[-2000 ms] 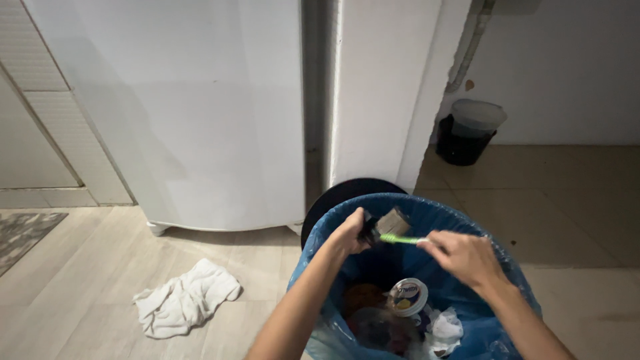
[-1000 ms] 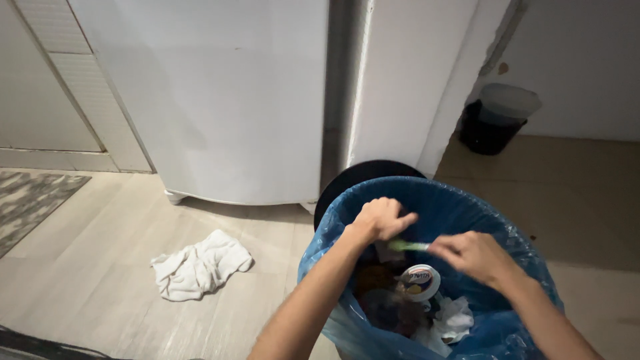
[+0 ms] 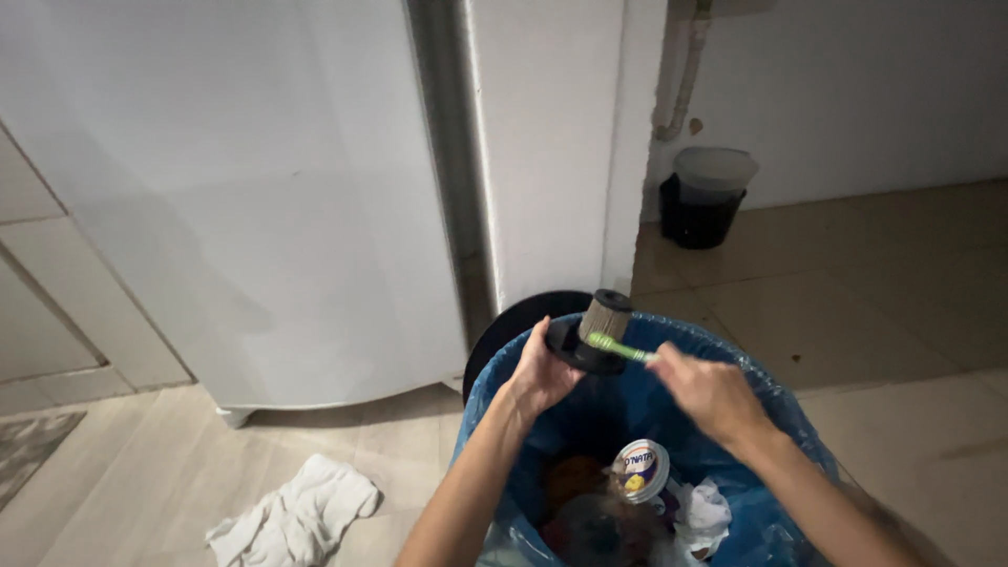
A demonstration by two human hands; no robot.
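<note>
My left hand [image 3: 543, 374] holds a pleated cylindrical filter [image 3: 605, 319] by its round black base [image 3: 563, 346], above the trash bin. The filter stands tilted, its black cap up. In my right hand [image 3: 705, 390] is a green toothbrush [image 3: 618, 346], its head against the lower pleats. Below both hands, the bin's blue plastic liner [image 3: 756, 488] holds a plastic tub with a printed lid [image 3: 639, 470], crumpled white paper [image 3: 703, 512] and other refuse that is partly blurred.
A white cloth [image 3: 303, 508] lies on the floor left of the bin. Behind are a white refrigerator [image 3: 276, 205], a white pillar [image 3: 543, 157] and a round black lid [image 3: 492, 335]. A black bucket with a translucent container [image 3: 713, 173] stands by the back wall. A rug edge [image 3: 35, 449] shows at left.
The filter, hidden by my left hand one second ago, now shows upright-tilted with its base in that hand. The toothbrush stays in my right hand. The view has shifted.
</note>
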